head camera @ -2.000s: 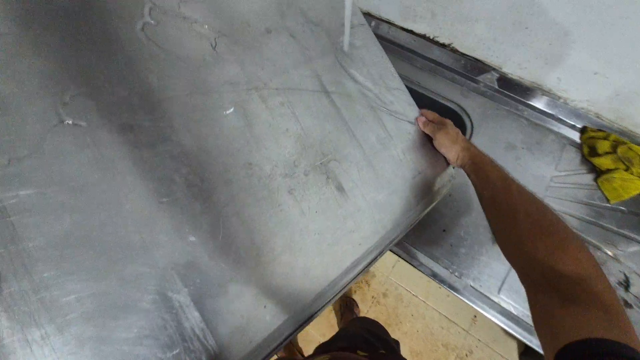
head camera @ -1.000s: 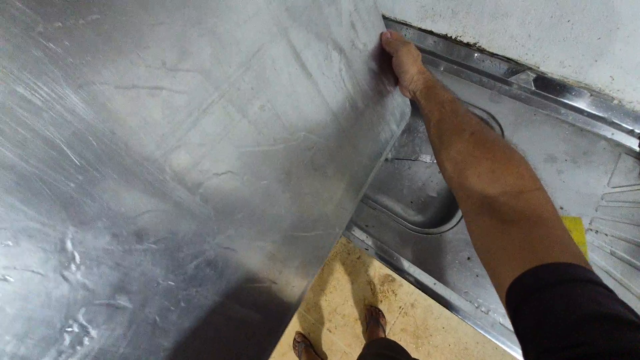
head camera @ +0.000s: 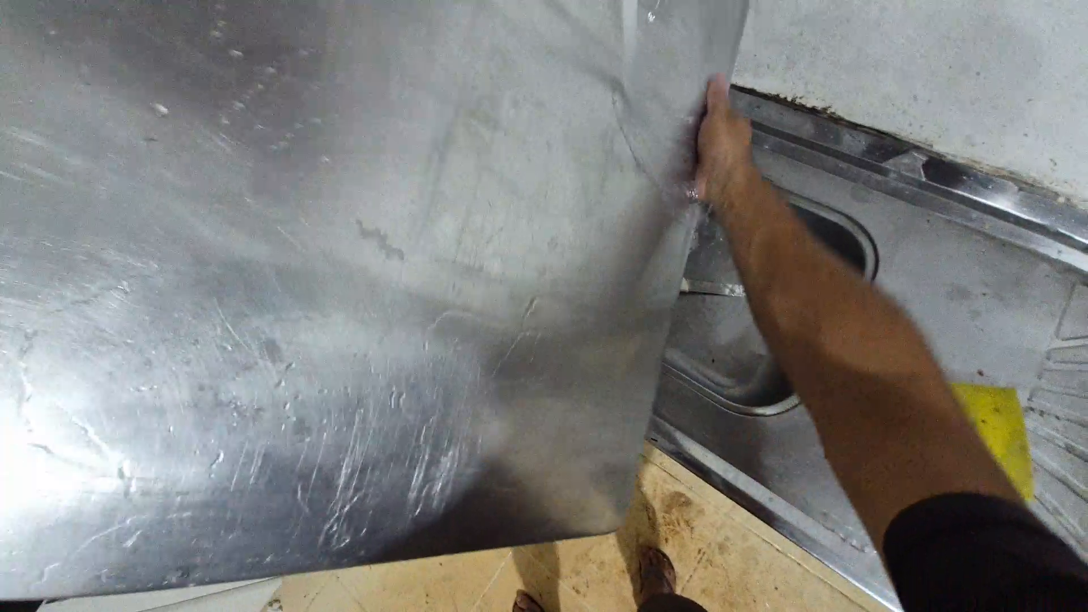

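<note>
A large scratched sheet-metal panel (head camera: 382, 297) fills the left and middle of the view, tilted over part of a steel sink. My right hand (head camera: 722, 149) grips the panel's right edge, near the wall, with my forearm reaching across the sink counter. The sink basin (head camera: 731, 365) shows partly between the panel and my arm. A yellow cloth (head camera: 999, 429) lies on the ribbed drainboard, partly behind my forearm. My left hand is out of view.
A stained wall (head camera: 918, 76) runs along the back rim of the sink counter (head camera: 943, 280). Below are the tiled floor (head camera: 578, 578) and my feet, close to the counter's front edge. Something pale lies under the panel's lower left edge.
The panel has turned, and its lower right corner now shows above the floor. My right hand stays at its edge. The yellow cloth shows more than one second ago.
</note>
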